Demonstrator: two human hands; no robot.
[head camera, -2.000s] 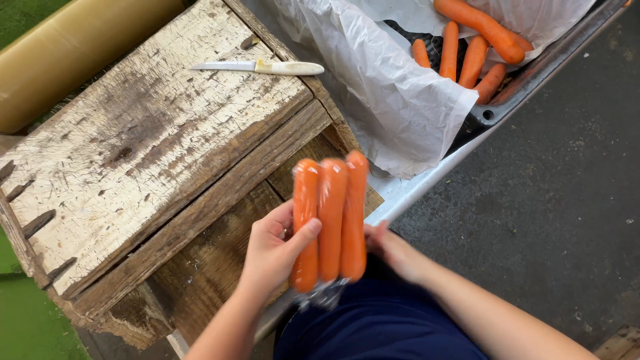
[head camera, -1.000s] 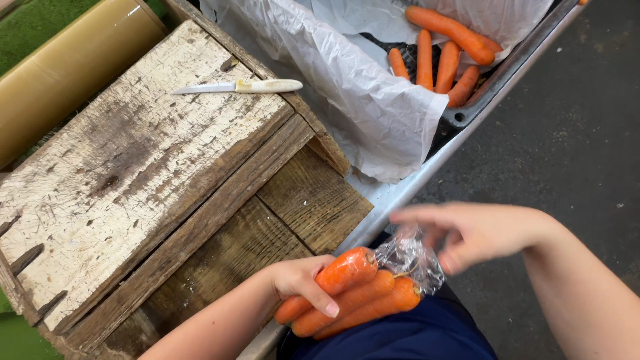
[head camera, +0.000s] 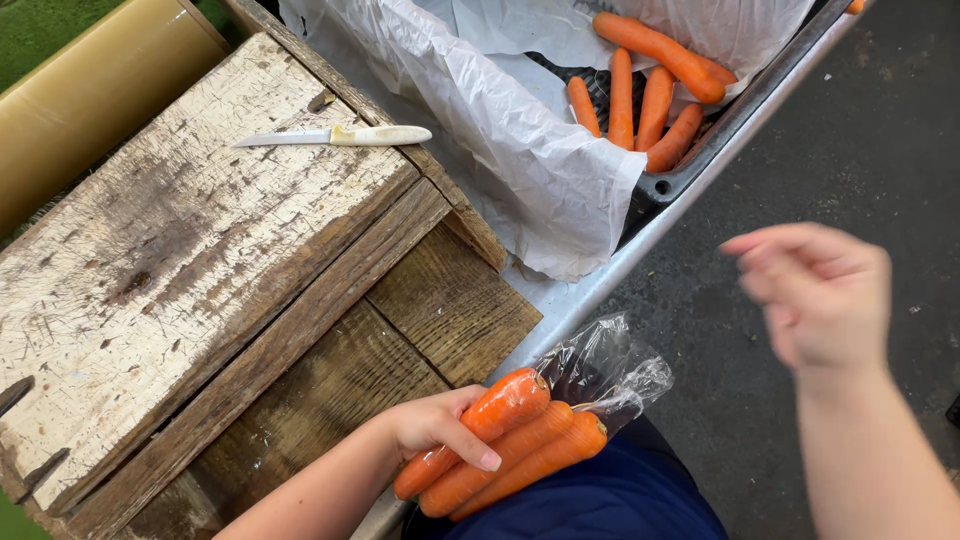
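Three carrots (head camera: 510, 442) lie side by side in clear plastic film, with my left hand (head camera: 442, 431) gripping them, thumb on top. The film's loose end (head camera: 611, 367) sticks out past the carrot tops, crumpled and transparent. My right hand (head camera: 817, 292) is raised over the dark floor, apart from the bundle, blurred, its fingers curled; whether anything thin is between them cannot be told. A small knife with a white handle (head camera: 382, 136) rests on the worn, scratched board (head camera: 187, 225), away from both hands.
Loose carrots (head camera: 621, 101) lie in a black crate (head camera: 660, 187) lined with white paper (head camera: 517, 142) at the top. A metal edge (head camera: 607, 289) runs beside it. A large roll of yellowish film (head camera: 97, 97) is at upper left. Wooden planks (head camera: 450, 300) lie below the board.
My left hand has turned the carrot bundle from upright to slanting. My right hand was at the film's loose end one second ago and has moved away to the right.
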